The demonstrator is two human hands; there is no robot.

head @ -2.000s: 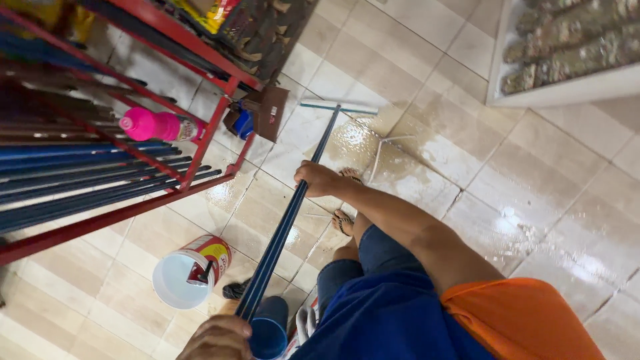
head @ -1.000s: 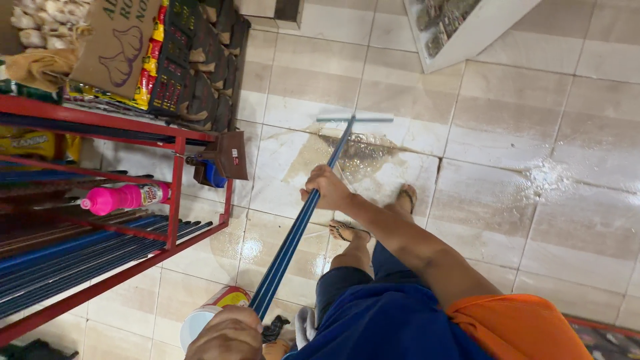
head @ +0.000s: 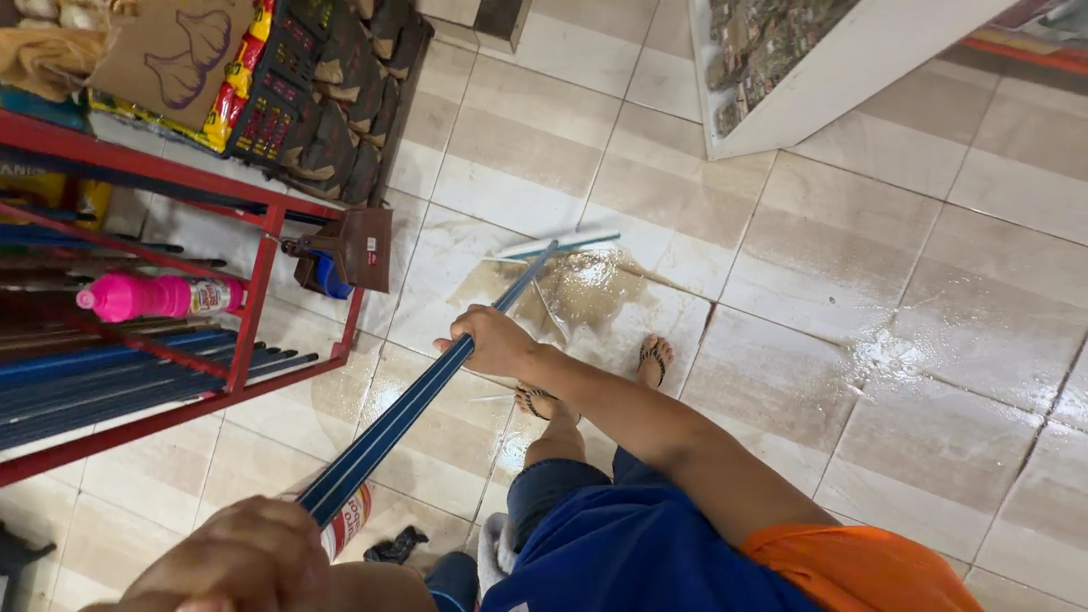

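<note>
A floor squeegee with a long blue striped handle (head: pixel 391 421) slants across the view. My right hand (head: pixel 495 342) is closed around the handle's middle, with the arm stretched out in front of my body. At the lower left, large and near the camera, my left hand (head: pixel 246 548) grips the handle's upper end. The squeegee blade (head: pixel 557 245) rests on the tiled floor at the far edge of a murky brown puddle (head: pixel 586 293). Two sandalled feet (head: pixel 653 361) stand just on the near side of the puddle.
On the left, a red metal rack (head: pixel 255 314) holds blue poles and a pink bottle (head: pixel 157 297); a brown dustpan (head: pixel 367 251) hangs at its corner. A bucket (head: pixel 347 520) is partly hidden behind the handle. A white display stand (head: pixel 816 102) stands upper right. Wet patches shine on the right-hand tiles.
The squeegee blade, level across the view one second ago, now lies slanted. Both hands have kept their hold on the handle. The view has turned.
</note>
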